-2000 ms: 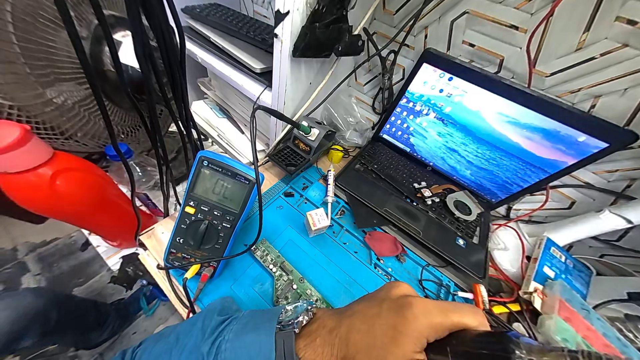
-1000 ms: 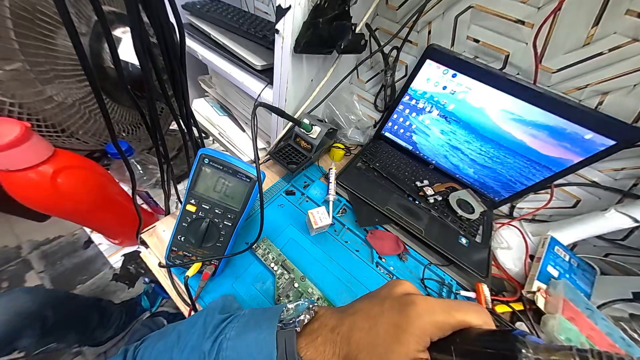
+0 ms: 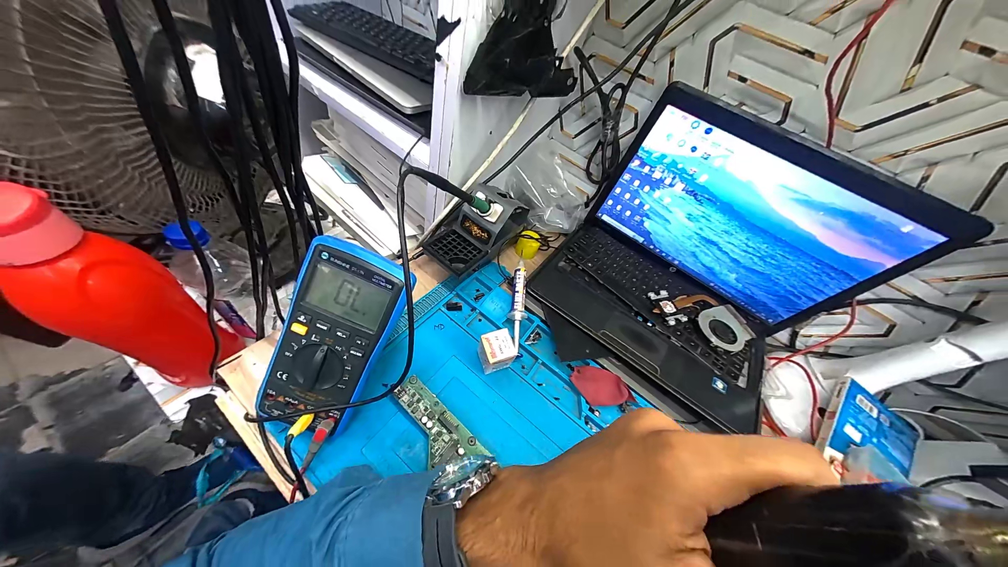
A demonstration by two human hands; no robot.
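My left hand point(image 3: 583, 496), with a watch on its wrist, reaches across the bottom of the view. Its fingers are around a glossy black object point(image 3: 795, 520), blurred and cut off by the lower right edge. Behind the wrist, a green circuit board point(image 3: 437, 417) lies on the blue work mat point(image 3: 480, 413). A blue-framed digital multimeter point(image 3: 335, 323) leans left of the board and shows "OL". A syringe point(image 3: 518, 295) touches a small white box point(image 3: 498, 349) beyond the board. A dark red cloth-like piece point(image 3: 601, 386) lies near the knuckles. My right hand is not seen.
An open laptop point(image 3: 583, 315) bears a loose cooling fan point(image 3: 720, 329) on its keyboard. Behind the mat stands a soldering iron holder point(image 3: 468, 232). Black cables hang before a large fan point(image 3: 87, 118) and a red bottle point(image 3: 110, 291). A blue box point(image 3: 870, 425) stands right.
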